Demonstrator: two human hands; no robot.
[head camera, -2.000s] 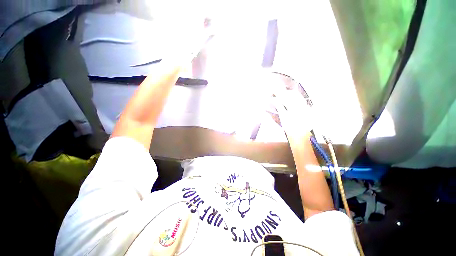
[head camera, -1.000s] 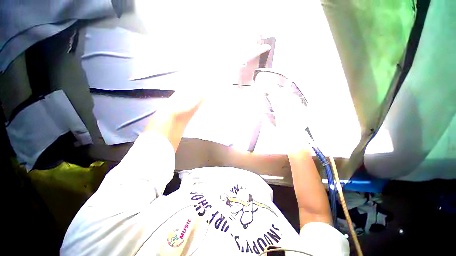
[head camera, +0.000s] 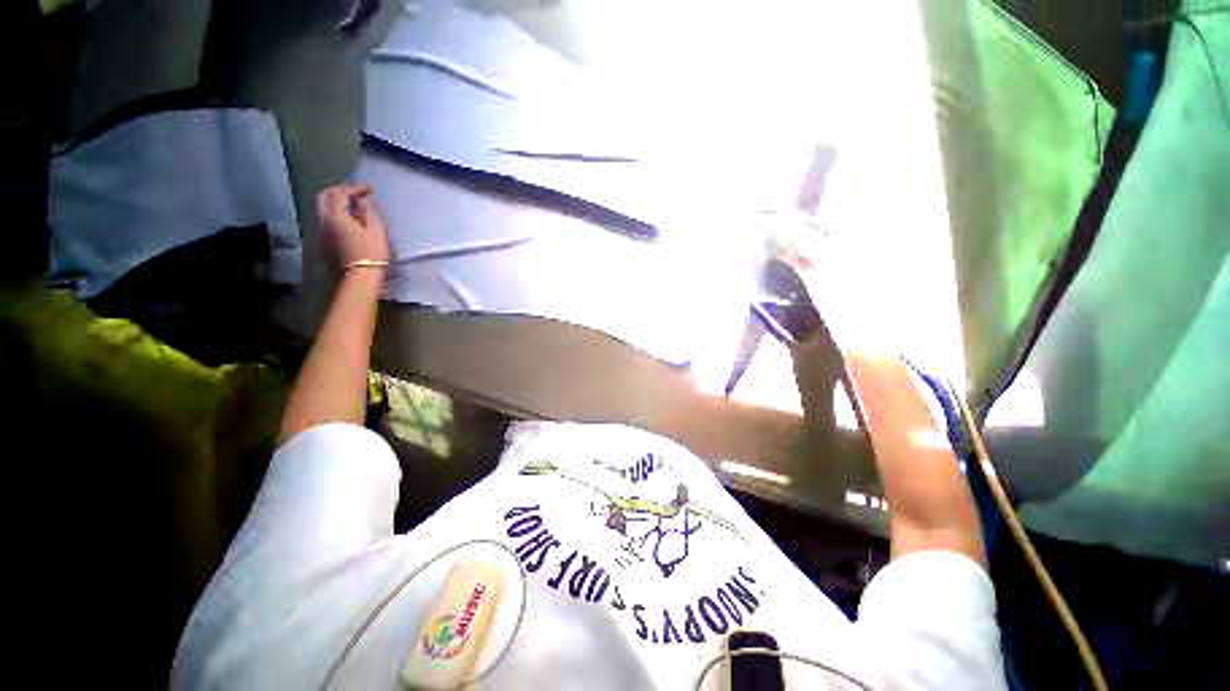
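A pale blue-white garment panel (head camera: 452, 216) lies on the table, its right part lost in glare. A dark band (head camera: 519, 189) runs across it, slanting down to the right. My left hand (head camera: 355, 227) is at the panel's left edge, fingers curled; whether they pinch the cloth is unclear. My right hand (head camera: 809, 263) is washed out by glare and closed around the steam iron (head camera: 786, 300), whose dark body shows at the table's front right. A dark purple strip (head camera: 817, 178) shows beyond the iron.
Pale folded cloth with dark parts (head camera: 176, 189) hangs at the left table edge, above yellow cloth (head camera: 122, 371). A blue hose (head camera: 940, 394) and tan cable (head camera: 1018, 520) run down at right. Green-white sheeting (head camera: 1147, 324) stands at right. The table's front edge (head camera: 567, 392) is near my shirt.
My left hand has moved left from the panel's front middle to its left edge. My right hand and the iron have come nearer the front edge. The view has shifted left and tilted.
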